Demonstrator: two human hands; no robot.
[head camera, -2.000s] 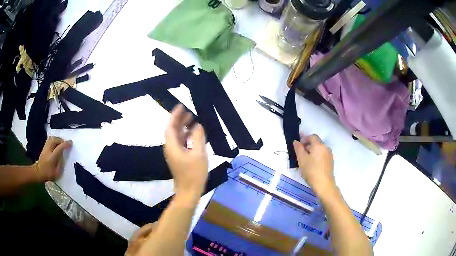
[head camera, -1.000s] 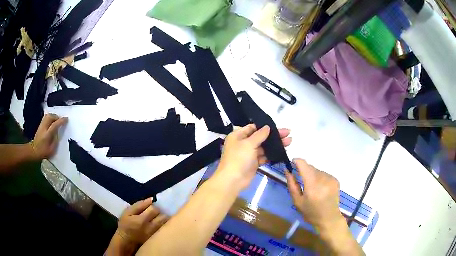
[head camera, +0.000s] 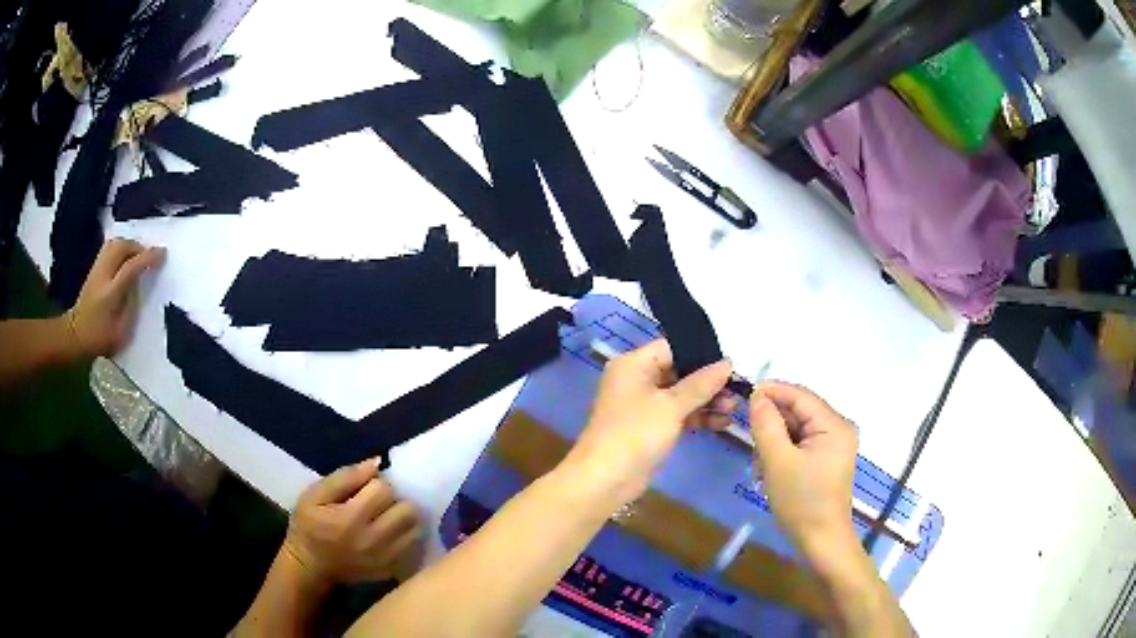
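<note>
A black fabric strip (head camera: 674, 293) is held over the far edge of the blue see-through template (head camera: 648, 499). My left hand (head camera: 654, 418) grips its near part between thumb and fingers. My right hand (head camera: 804, 449) pinches the strip's near end, just right of the left hand. The strip's far end points away over the white table. Brown bands, a pale slot, blue lettering and pink marks show on the template. Small black pieces lie around the pink marks. Both forearms cover part of the template.
Black strips (head camera: 374, 110) and a wider black stack (head camera: 374, 302) lie on the white table. Thread snips (head camera: 705, 187) lie beyond the template. Green cloth (head camera: 554, 38) and purple cloth (head camera: 897, 199) are at the back. Another person's hands (head camera: 355, 517) are at left, one touching a black strip.
Both hands come together from apart; the left hand now holds the strip too. Since a second ago the strip's near end is pinched closer to the left hand. The view has shifted.
</note>
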